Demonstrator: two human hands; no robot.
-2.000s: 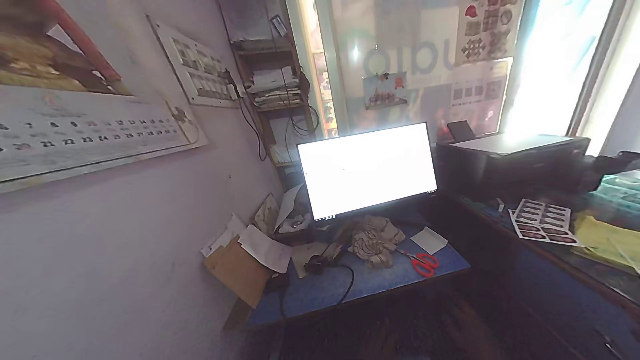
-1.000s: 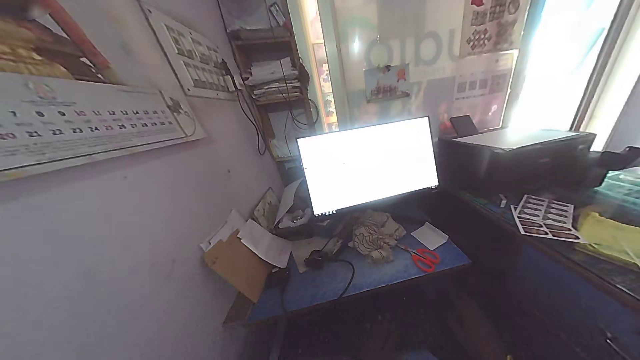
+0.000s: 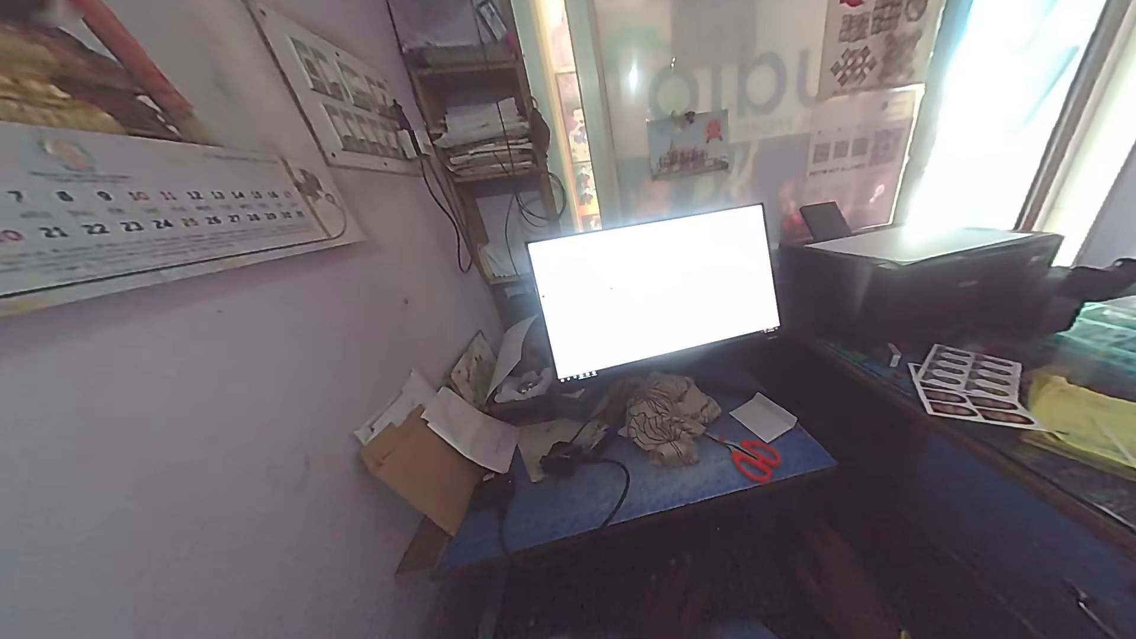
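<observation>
Both hands are dim in the shadow below the blue desk [image 3: 568, 510]. My left hand [image 3: 676, 596] is low at the bottom centre, and my right hand [image 3: 834, 568] is to its right; whether either touches the dark keyboard-like surface [image 3: 745, 568] under them cannot be told. Above them on the desk lie red-handled scissors [image 3: 756, 460], their blades reaching a crumpled patterned cloth [image 3: 667, 417]. A small white card [image 3: 764, 417] lies behind the scissors. The lit monitor [image 3: 657, 288] shows a mostly white screen. A black cable [image 3: 626, 484] curls over the desk's front edge.
Papers and a brown cardboard piece [image 3: 426, 466] lean at the desk's left, by the wall. A shelf [image 3: 484, 173] holds stacked papers. At right, a black printer [image 3: 923, 275] stands on a counter with photo sheets [image 3: 972, 383] and a yellow plastic bag [image 3: 1087, 417].
</observation>
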